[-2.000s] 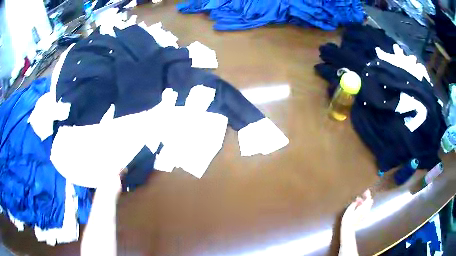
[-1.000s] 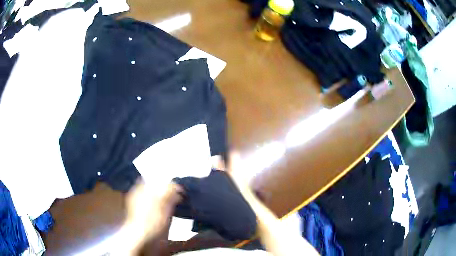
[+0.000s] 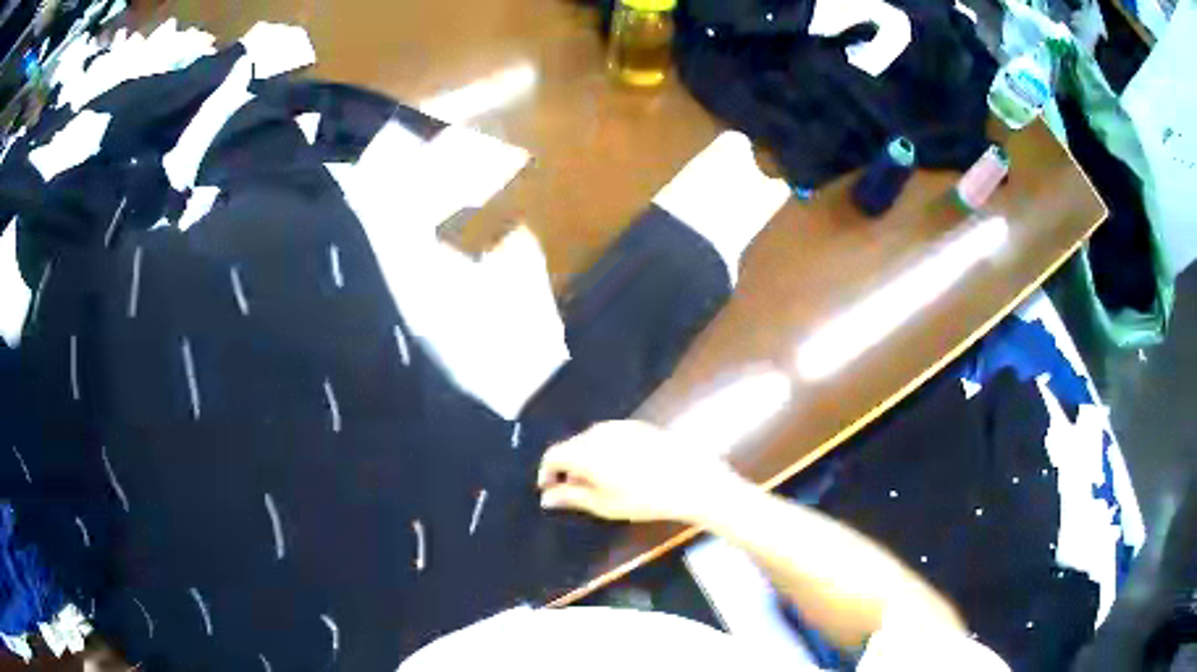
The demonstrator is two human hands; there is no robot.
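The black garment with white dots (image 3: 302, 433) spreads over the left and middle of the table. Its dots are blurred into short streaks. A pointed white collar piece (image 3: 460, 328) lies on it. A black sleeve (image 3: 643, 295) runs up and right to a white cuff (image 3: 729, 197). My right hand (image 3: 610, 473) is at the garment's right side, near the table's front edge, its curled fingers closed at the black cloth. Whether it also holds a tool cannot be seen. My left hand is not in view.
A bottle with yellow liquid (image 3: 641, 46) stands at the back. Beside it is another black garment (image 3: 814, 99). A dark spool (image 3: 883, 177) and a pink spool (image 3: 982, 177) are near the right corner. A green bag (image 3: 1116, 197) hangs there. Black and blue garments (image 3: 932, 486) lie below the table edge.
The black garment now spreads wider across the left, and its sleeve and cuff extend to the upper right. My left hand has left the view. My right hand has moved to the cloth's right side.
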